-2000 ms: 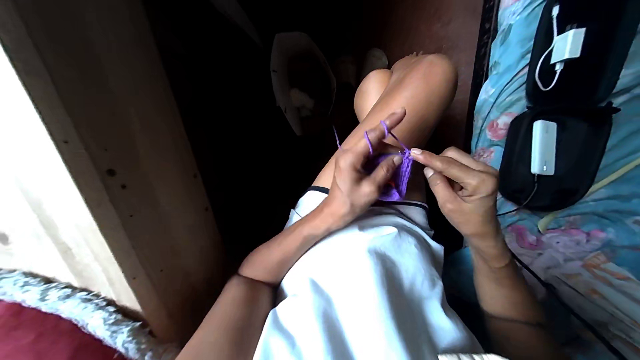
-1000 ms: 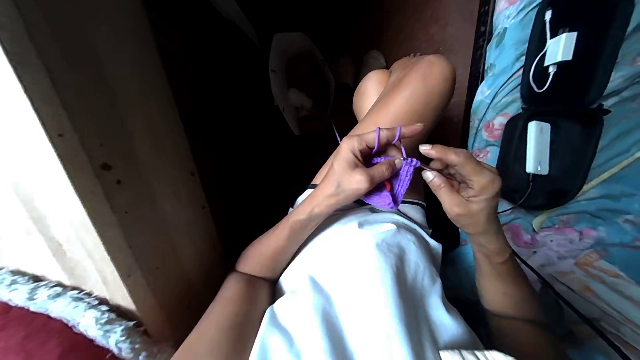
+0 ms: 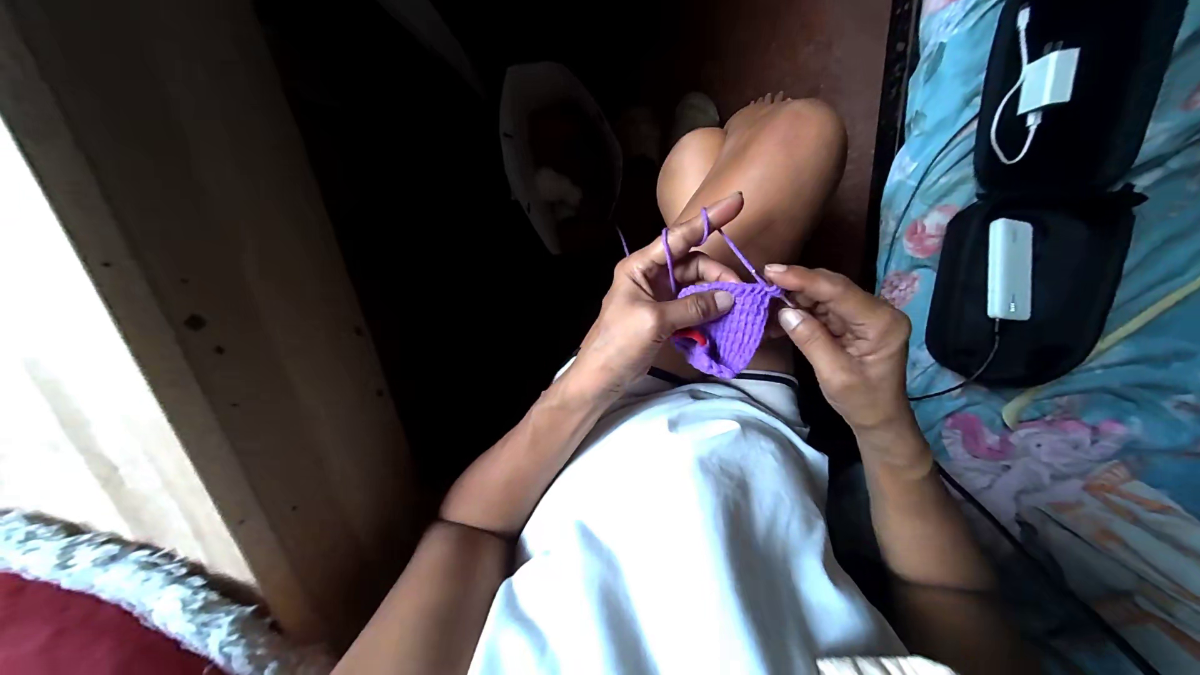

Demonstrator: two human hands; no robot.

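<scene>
My left hand (image 3: 656, 291) pinches a small piece of purple crochet (image 3: 743, 328) between thumb and fingers, above my lap. Purple yarn (image 3: 741, 255) loops around its raised index finger and runs down to the top right corner of the piece. At that corner, my right hand (image 3: 844, 337) has thumb and index finger closed on a thin tool, probably a crochet hook, mostly hidden by the fingers. A small red item (image 3: 692, 336) shows at the lower left of the piece, beside my left thumb.
At right, a floral bedsheet (image 3: 947, 187) bears an open black case (image 3: 956, 328) with a white power bank (image 3: 1010, 270) and a white charger (image 3: 1048, 82) with its cable. A dark cable passes by my right forearm. A pale bag or container (image 3: 562, 159) stands in shadow ahead; a wooden panel (image 3: 216, 281) is at left.
My left index finger, level a second ago, now points up and away, with the yarn stretched from it. The purple piece is turned more fully to view. Both hands keep their holds.
</scene>
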